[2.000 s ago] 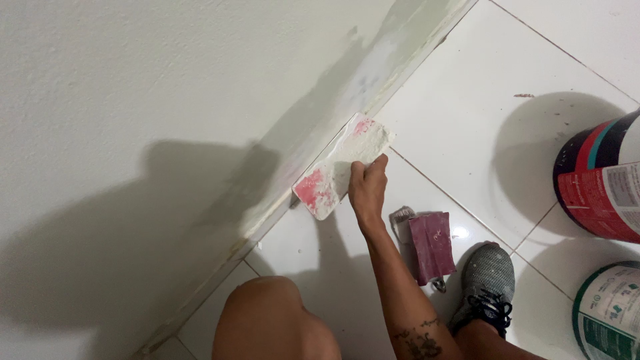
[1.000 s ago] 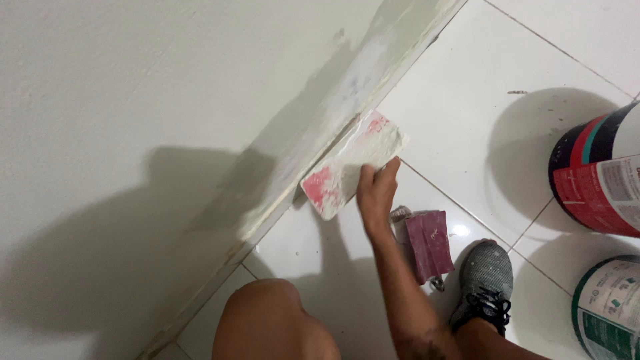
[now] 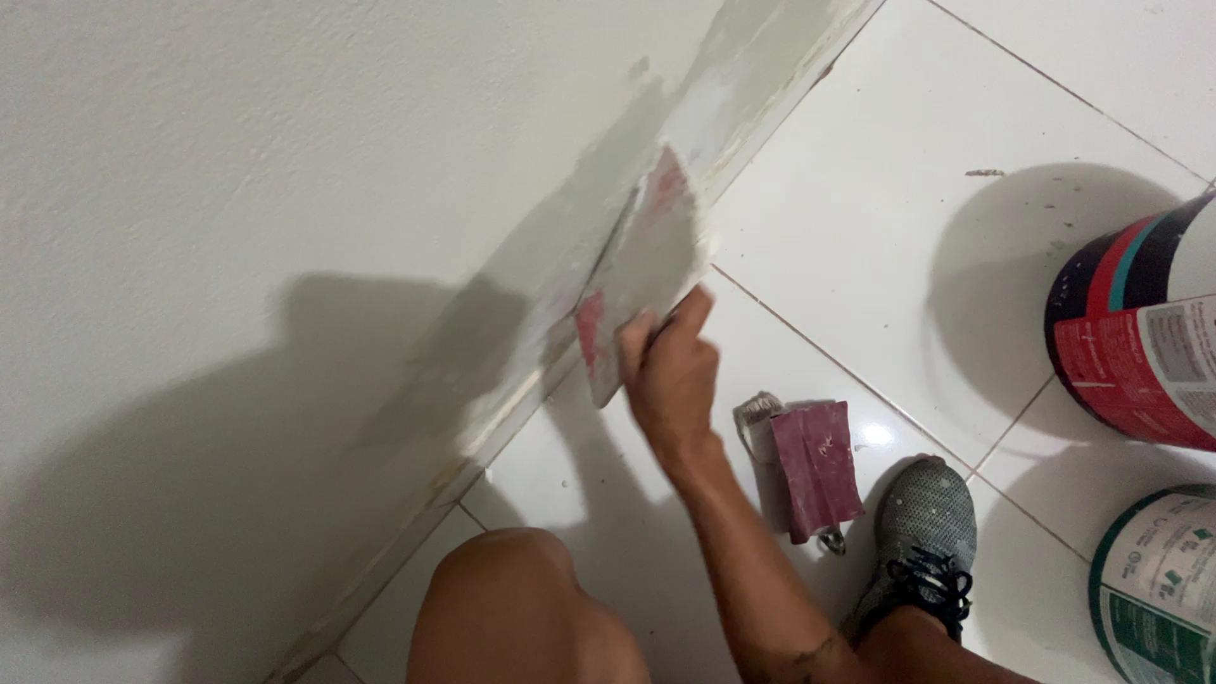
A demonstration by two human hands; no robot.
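My right hand (image 3: 673, 375) grips a wide plastering trowel (image 3: 651, 247), its face smeared with pale filler and showing red patches at both ends. The trowel is tilted, one long edge at the foot of the wall (image 3: 380, 171), just above the baseboard (image 3: 518, 404). Damp-looking, patchy filler (image 3: 708, 104) covers the lower wall beyond it. The trowel's handle is mostly hidden by my fingers. My left hand is out of view.
On the white tiled floor (image 3: 855, 237) lie a folded sheet of dark red sandpaper (image 3: 817, 470) and a paintbrush (image 3: 758, 408) partly under it. Right of them are my grey shoe (image 3: 926, 522), a red and black bucket (image 3: 1111, 332) and a green and white bucket (image 3: 1154, 589). My bare knee (image 3: 513, 608) is at the bottom.
My right hand has turned the trowel; it now stands steeper and more edge-on to the view, still at the foot of the wall. The sandpaper, brush and buckets have stayed put.
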